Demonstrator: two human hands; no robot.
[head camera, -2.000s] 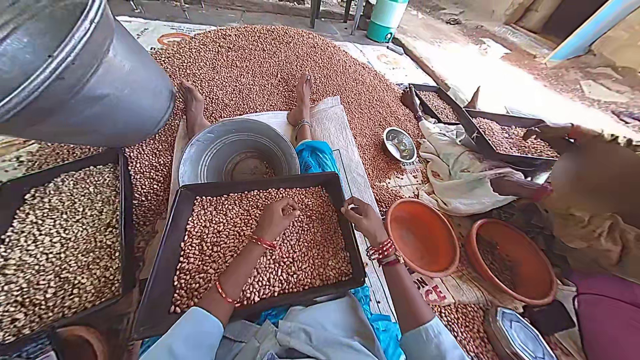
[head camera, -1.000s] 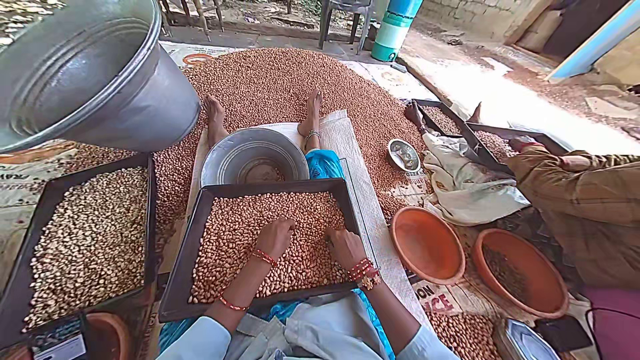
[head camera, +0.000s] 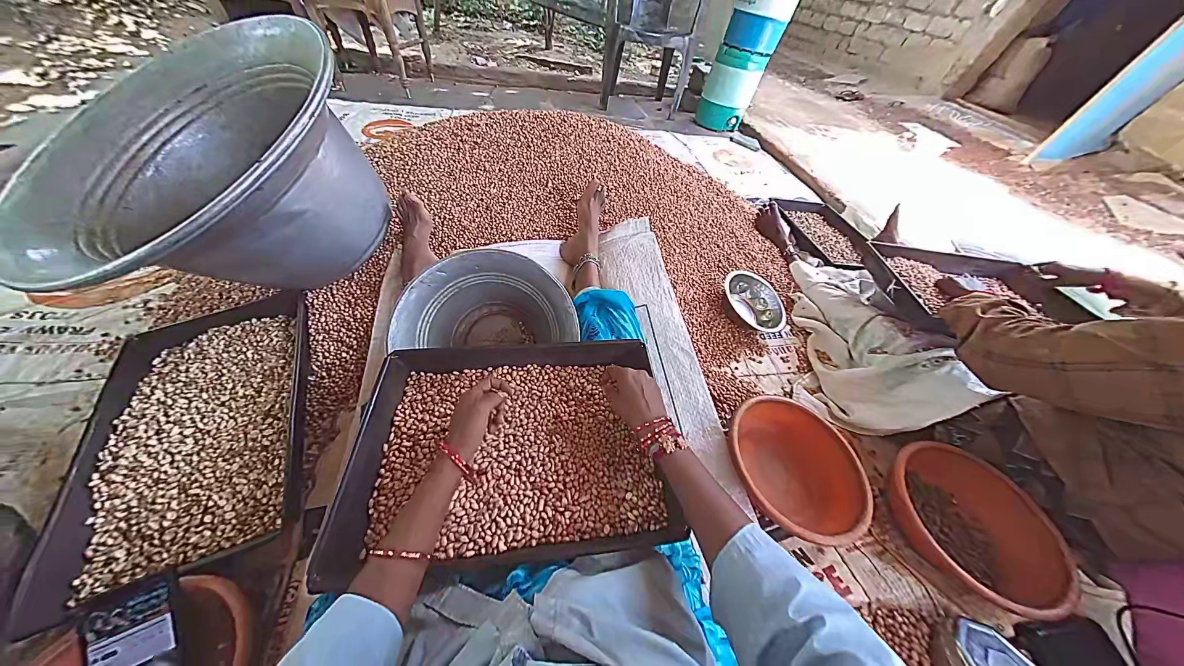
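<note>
A black rectangular tray (head camera: 499, 548) of reddish-brown nuts or seeds (head camera: 546, 462) rests over my lap, its far edge against a metal basin (head camera: 484, 301). My left hand (head camera: 479, 416) is over the nuts left of the tray's middle, fingers curled; whether it pinches a nut cannot be told. My right hand (head camera: 634, 396) is at the far right part of the tray, fingertips down at the nuts near the rim, their hold hidden. Red bangles circle both wrists.
A large metal tub (head camera: 277, 185) stands at upper left, above a tray of pale nuts (head camera: 199, 444). Beyond my feet lies a big nut heap (head camera: 536, 166). Orange bowls (head camera: 800, 470) and a small metal bowl (head camera: 755, 301) are at right, beside another person's arm (head camera: 1064, 351).
My right hand has moved from the middle of the nuts to the tray's far right. The other person's arm at right has reached out toward their tray.
</note>
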